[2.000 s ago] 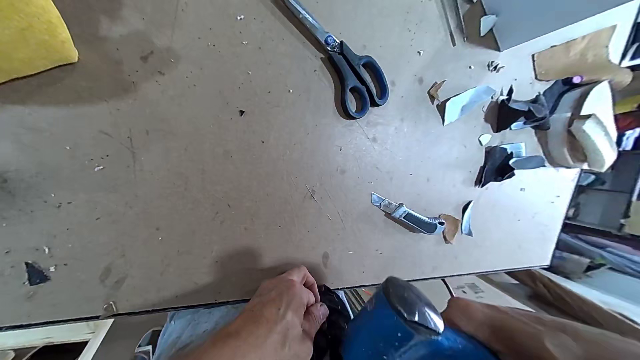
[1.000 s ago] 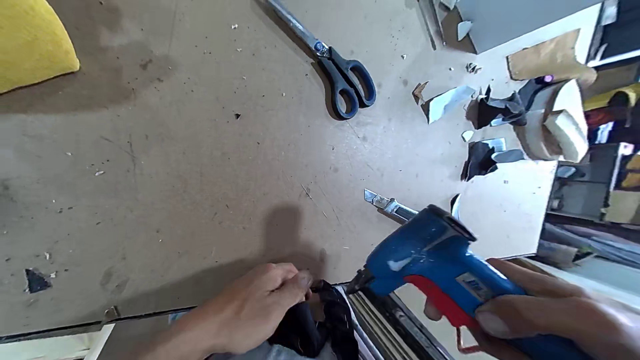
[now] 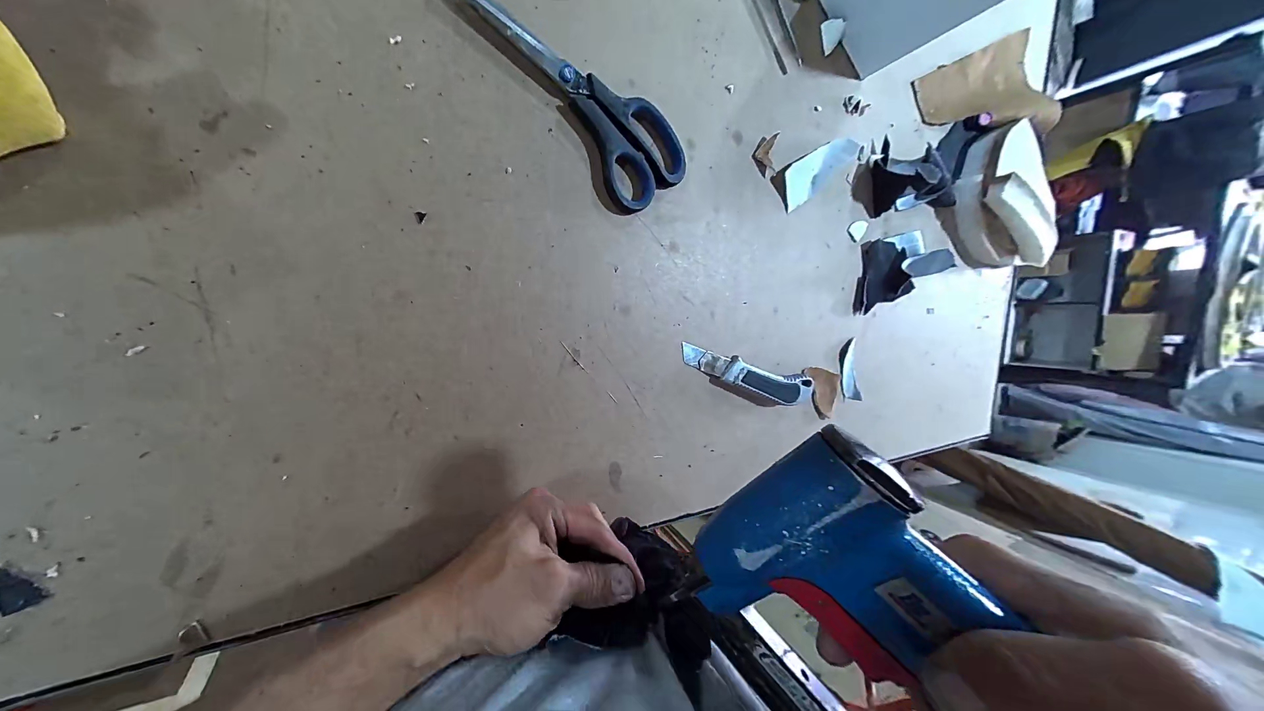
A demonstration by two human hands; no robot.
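At the table's front edge my left hand (image 3: 538, 573) pinches a bunched black material (image 3: 632, 583) between thumb and fingers. My right hand (image 3: 1066, 632) grips the handle of a blue power tool with a red trigger (image 3: 839, 543), perhaps a staple or glue gun. The tool's tip points left and meets or nearly meets the black material beside my left thumb; the exact contact is hidden. Grey fabric (image 3: 563, 676) lies below my left hand. On the table are a snap-off utility knife (image 3: 755, 380), blade pointing left, and large scissors with dark handles (image 3: 622, 143).
Dark and light scraps (image 3: 884, 272) lie at the table's right, beside a stack of cream foam-like pieces (image 3: 1007, 197) and a brown piece (image 3: 987, 84). A grey box (image 3: 908, 30) stands at the back. Yellow material (image 3: 25, 94) is at the far left. Shelves (image 3: 1066, 306) stand beyond the table.
Two seconds ago the tool was lower, near the front edge; it has since turned so its tip faces left, toward the black material. My left hand still holds the material.
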